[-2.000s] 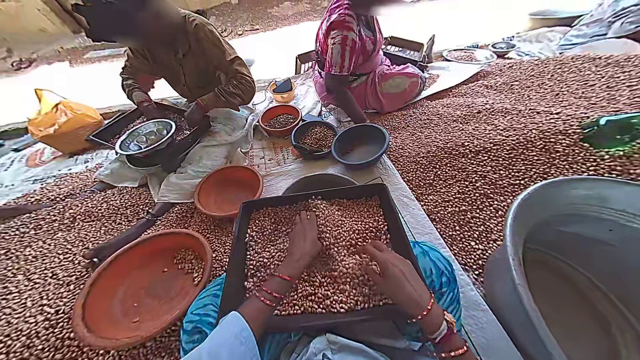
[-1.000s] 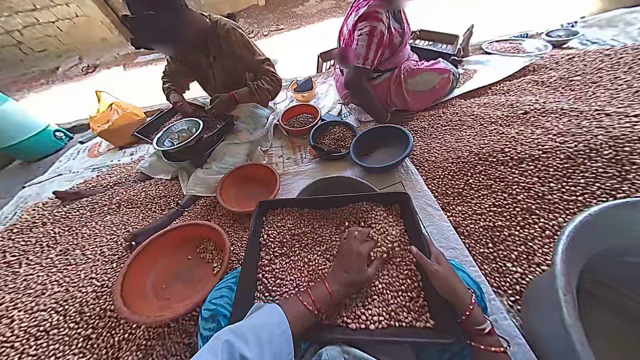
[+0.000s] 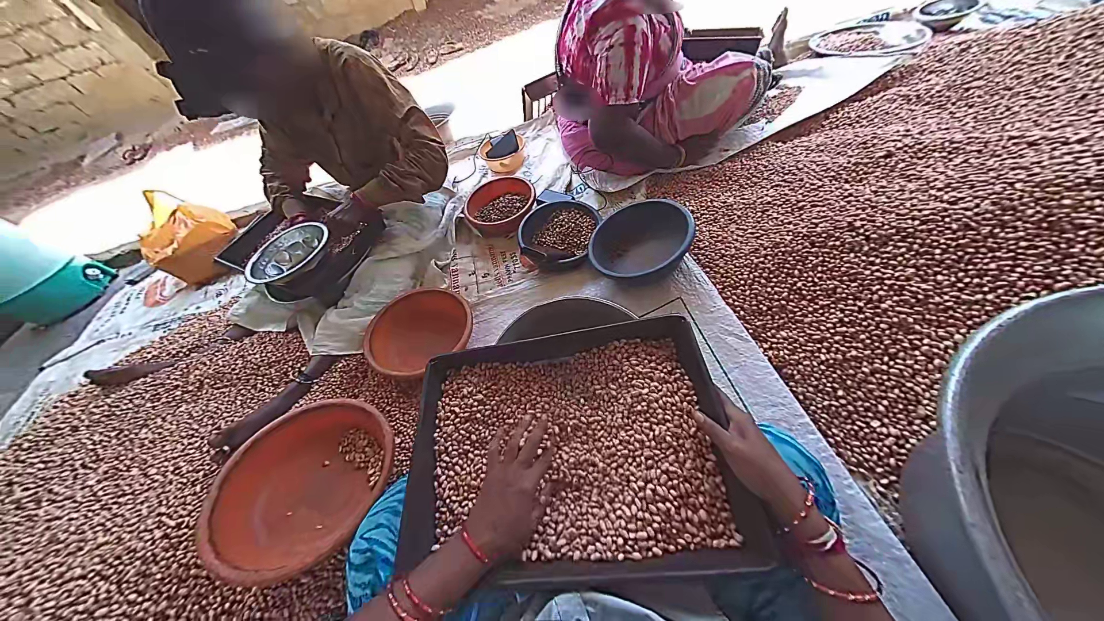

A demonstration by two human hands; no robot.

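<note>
A dark rectangular tray [image 3: 681, 565] rests on my lap, filled with a layer of reddish-brown nuts or beans [image 3: 621, 448]. My left hand [image 3: 513, 492] lies palm down on them, left of the middle, its fingers spread. At the tray's right wall is my right hand [image 3: 749, 448], thumb over the rim and the other fingers partly hidden outside it. Left of the tray stands an orange-brown bowl [image 3: 293, 492] with a few of the nuts. A smaller orange-brown bowl [image 3: 418, 332] is just beyond the tray's far left corner.
Heaped nuts [image 3: 906, 216] spread on both sides. A large metal tub [image 3: 957, 414] stands at right. Ahead are a dark blue bowl [image 3: 642, 241], a bowl of nuts [image 3: 565, 231] and a red bowl [image 3: 500, 207]. Two people [image 3: 354, 129] sit beyond, one handling a tray.
My right hand has gone from the nuts to the tray's right wall. My left hand has shifted left across the nuts since one second ago, its fingers now spread.
</note>
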